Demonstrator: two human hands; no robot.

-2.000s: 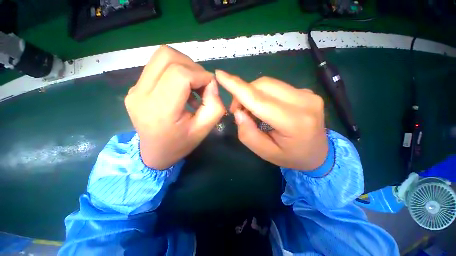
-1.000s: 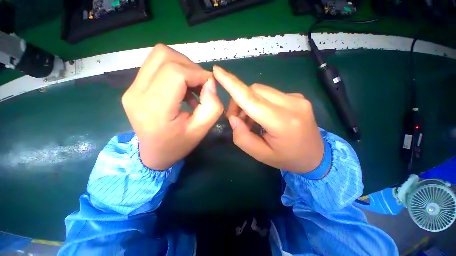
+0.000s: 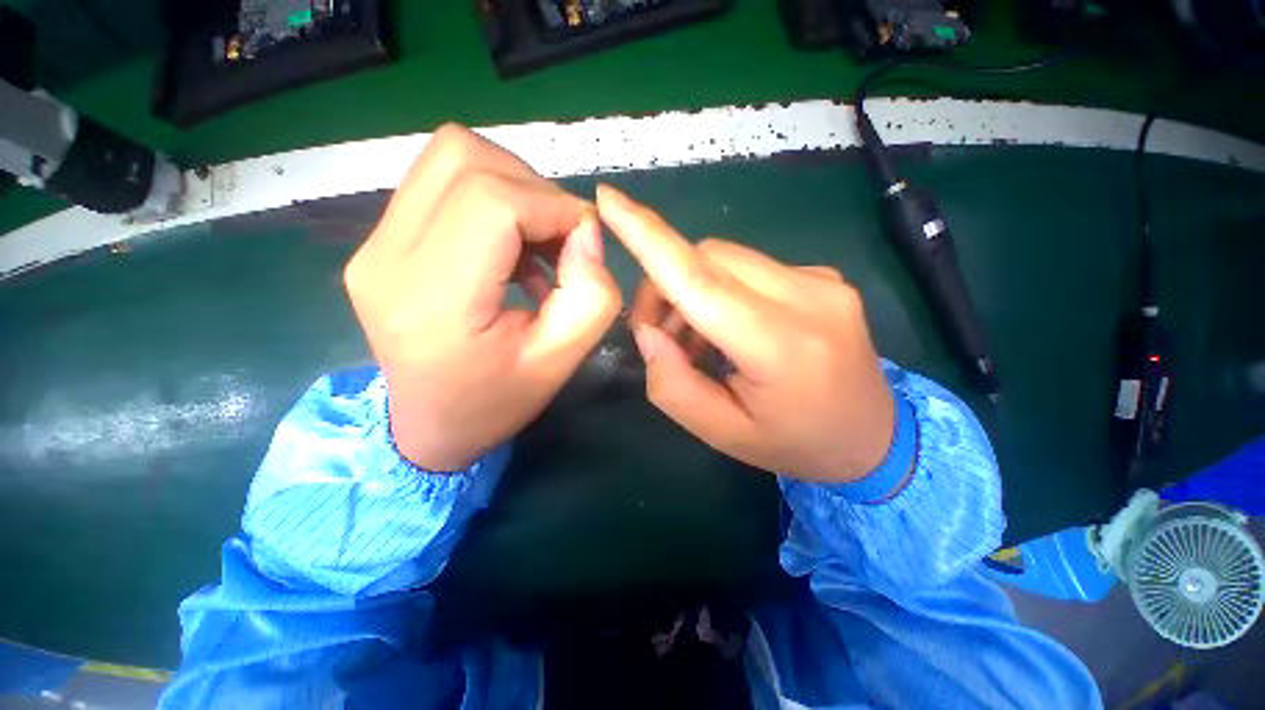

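Note:
My left hand (image 3: 479,298) is above the bench left of centre, its thumb and index fingertips pinched together. Anything between them is too small to make out. My right hand (image 3: 770,354) is beside it, its index fingertip touching or almost touching the left fingertips. Its thumb and other fingers are curled, with a small greyish spot between them that I cannot identify. Both hands are bare, in light blue sleeves with elastic cuffs. A black electric screwdriver (image 3: 941,264) lies on the dark green bench right of my hands, its cord running up over the white edge.
Several black trays with circuit boards (image 3: 278,63) stand on the brighter green belt beyond the worn white edge (image 3: 735,128). A black inline controller (image 3: 1142,382) with a red light lies at the right. A fan (image 3: 1193,583) is at the lower right. A black-and-grey cylinder (image 3: 104,167) is upper left.
The trays on the belt have shifted to the left. My right thumb and curled fingers have moved slightly left, and the speckled patch seen between them earlier is now mostly hidden. My left hand is nearly unchanged.

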